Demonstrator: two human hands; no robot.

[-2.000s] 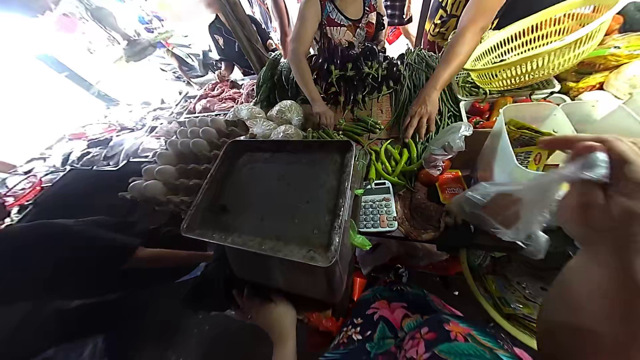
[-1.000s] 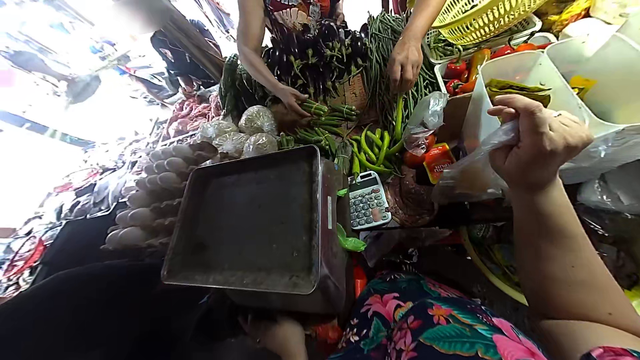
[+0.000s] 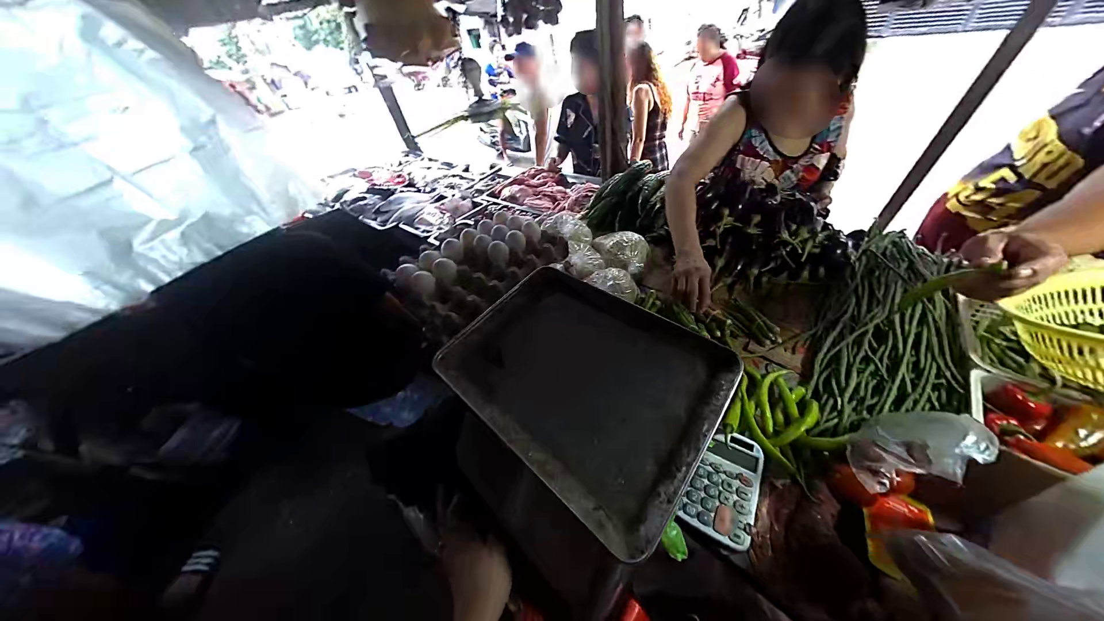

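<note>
My left hand (image 3: 470, 548) is low in the frame, in dark shadow beside the base under the metal tray; its fingers are blurred, and whether they hold anything cannot be made out. My right hand is out of view. The worn, bare metal tray (image 3: 595, 405) lies tilted across the middle. At its right edge sits a calculator (image 3: 723, 492), next to a pile of long green peppers (image 3: 780, 414). A clear plastic bag (image 3: 975, 573) shows at the lower right corner.
Egg trays (image 3: 474, 267) and bagged goods (image 3: 621, 250) stand behind the metal tray. Eggplants (image 3: 776, 233), long beans (image 3: 893, 336), red peppers (image 3: 1022, 405) and a yellow basket (image 3: 1065, 319) fill the right. One person reaches to green vegetables; another person's hand (image 3: 1013, 259) holds a green pepper.
The view has swung up and left. My right hand, earlier gripping a plastic bag, has left the view. The hand at the right has moved from the long green peppers to beside the yellow basket.
</note>
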